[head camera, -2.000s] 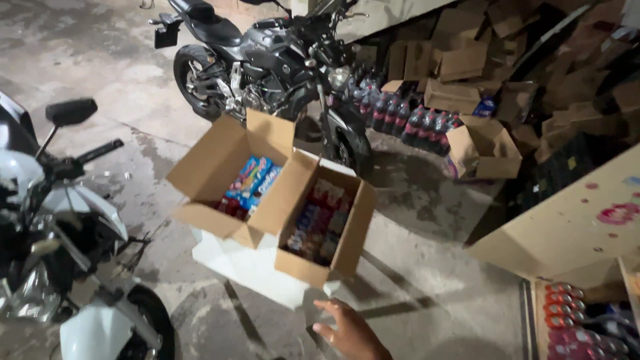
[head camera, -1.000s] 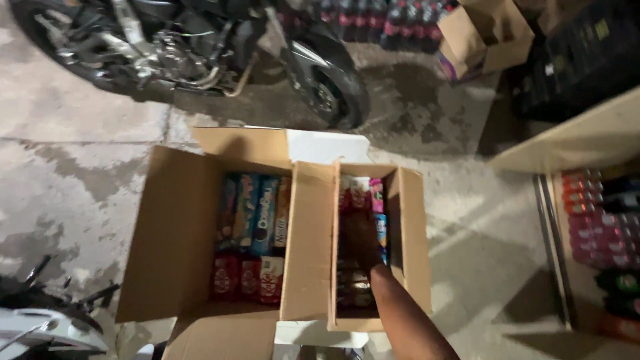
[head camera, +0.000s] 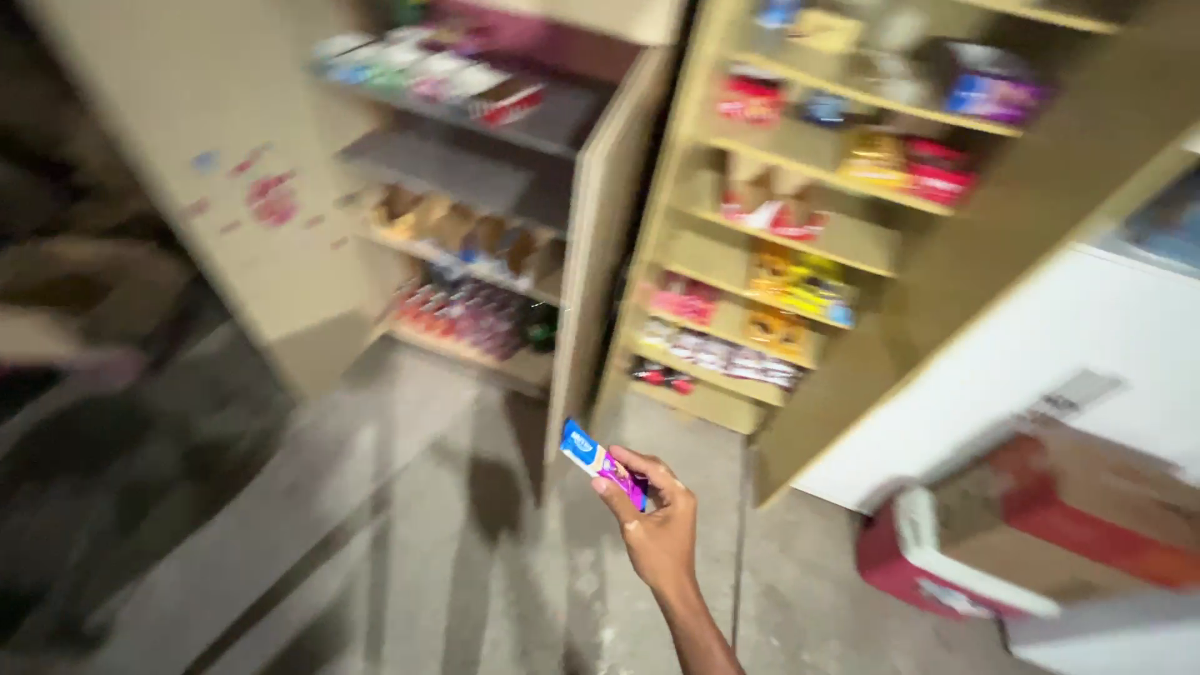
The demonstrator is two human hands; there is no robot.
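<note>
Near the lower middle of the head view, my right hand (head camera: 656, 516) grips a small blue and purple packaged snack (head camera: 600, 461) between thumb and fingers. The packet slants, its blue end pointing up and left, out beyond the fingertips. Behind it stand open shelves (head camera: 750, 319) with colourful packaged goods, and to their left a cabinet (head camera: 450, 253) holding boxes and bottles. The hand is in front of both and touches neither. My left hand is out of view.
An open cabinet door (head camera: 225, 187) with red markings stands at the left. At the right, a cardboard box (head camera: 1078, 506) rests on a red and white cooler (head camera: 923, 553) beside a white appliance (head camera: 1012, 347). The background is blurred.
The view has swung right, from the open cartons and motorcycle to the shelves. One second ago my right hand reached into the smaller carton; now it holds the packet up in the open.
</note>
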